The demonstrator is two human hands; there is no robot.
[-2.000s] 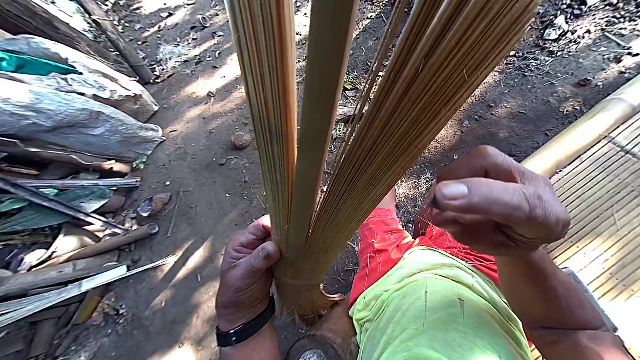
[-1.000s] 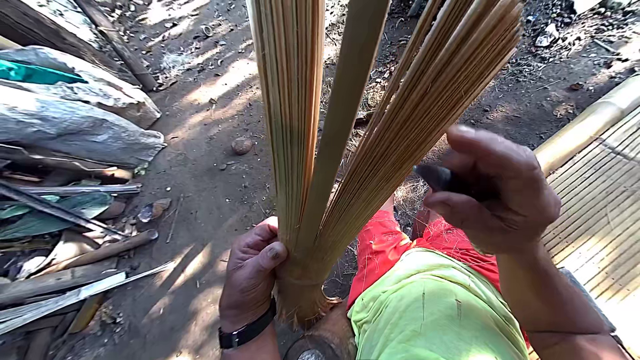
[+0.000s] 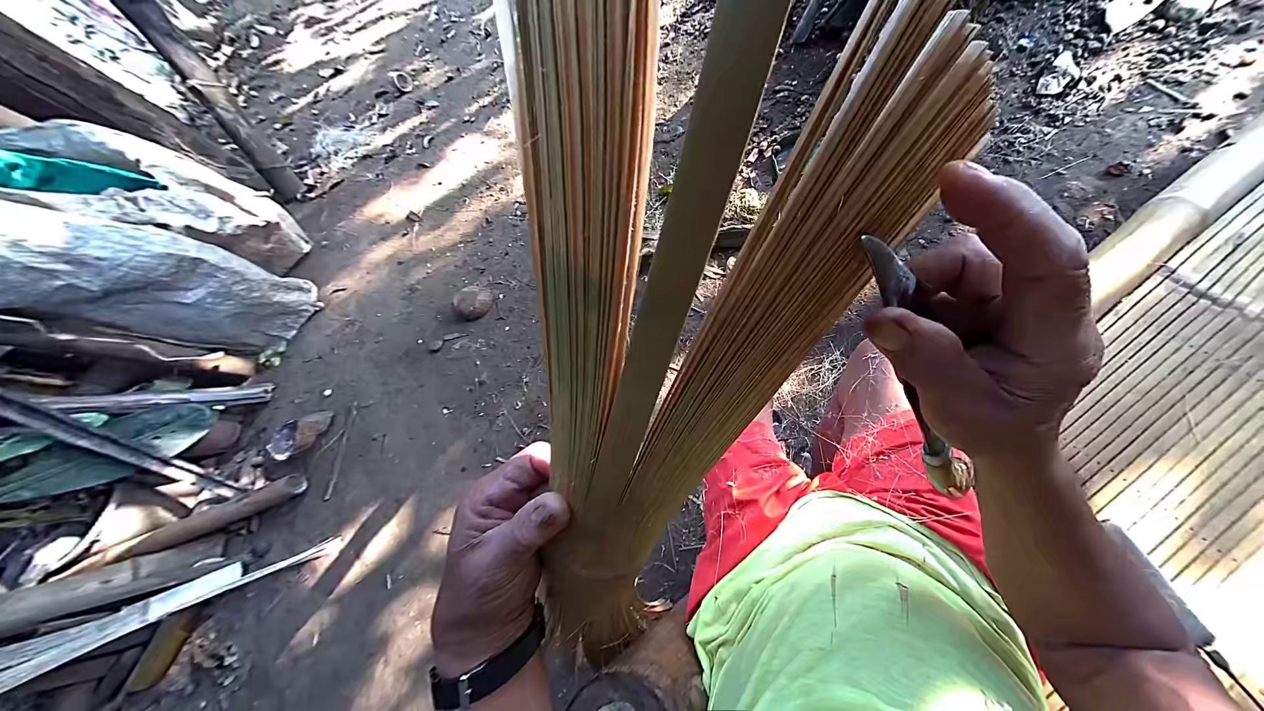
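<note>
My left hand (image 3: 499, 553), with a dark wrist band, grips a piece of split bamboo (image 3: 612, 494) near its lower, frayed end. Above the hand the bamboo fans into two thick bundles of thin slats, with one wider flat strip (image 3: 691, 207) standing apart between them. My right hand (image 3: 1007, 316) is closed around a small curved-blade knife (image 3: 889, 272). Its blade tip points up and left, close to the edge of the right bundle; whether they touch I cannot tell. The knife's lower end shows below the palm.
A bamboo slat bench (image 3: 1175, 395) with a pole edge lies at the right. Pale sacks (image 3: 148, 286), sticks, leaves and split wood (image 3: 188, 523) lie at the left. The lower end of the bamboo is by a round wooden piece (image 3: 642, 671). A small round object (image 3: 473, 302) lies on the dirt.
The right hand has turned, and the knife blade now shows beside the right bundle. The top of the right bundle has come lower into view. The left hand keeps its grip.
</note>
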